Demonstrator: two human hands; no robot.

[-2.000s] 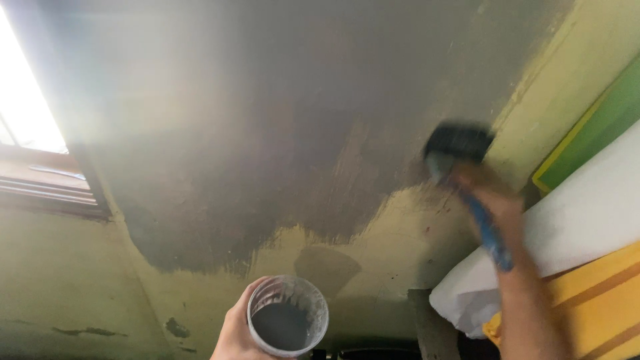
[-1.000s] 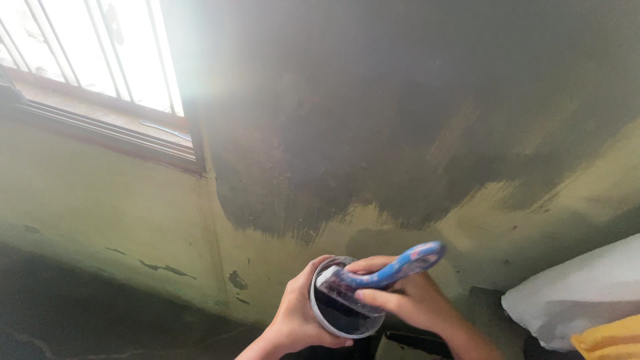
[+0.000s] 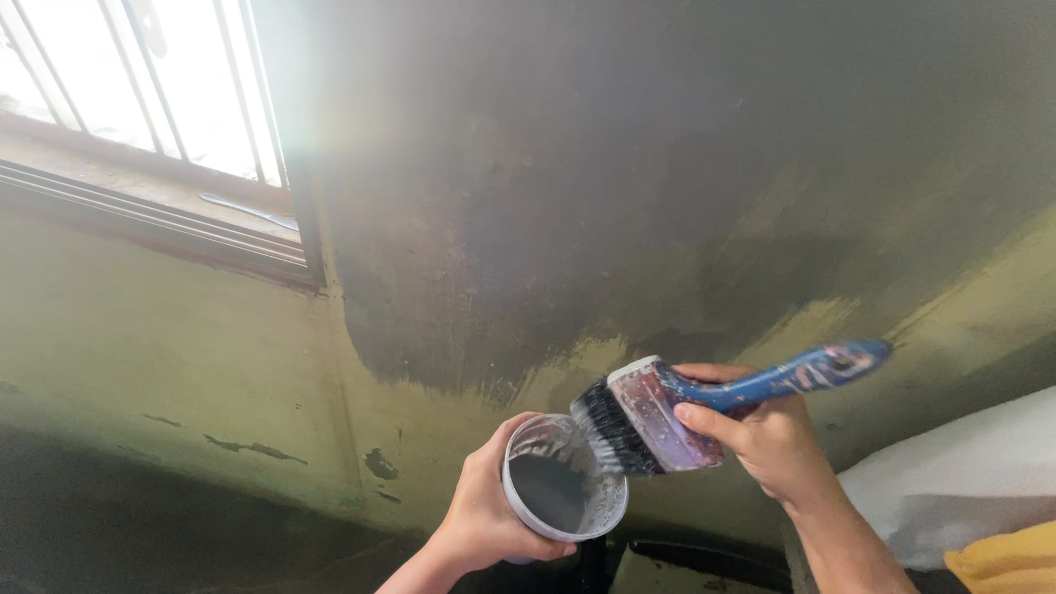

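A clear plastic cup (image 3: 610,503) with dark grey paint (image 3: 549,492) inside is held at the lower middle by my left hand (image 3: 493,503), its fingers wrapped round the side. My right hand (image 3: 767,429) grips a wide paintbrush (image 3: 664,417) by its blue, paint-spattered handle. The brush's black bristles, with grey paint on their tips, are at the right rim of the cup. Beyond both hands, the wall (image 3: 577,206) is covered with grey paint that ends in a ragged lower edge above yellow-green surface (image 3: 206,346).
At upper left is a barred window (image 3: 148,82), with a thin light object (image 3: 247,211) on its sill. White material (image 3: 965,462) and a yellow cloth-like item (image 3: 1006,557) lie at lower right. Dark objects (image 3: 701,565) sit below the hands. The yellow-green wall has chipped patches.
The brush has moved from the wall to the cup; one second ago its bristles were inside, and now they are at the rim. The view has shifted left, showing more of the window.
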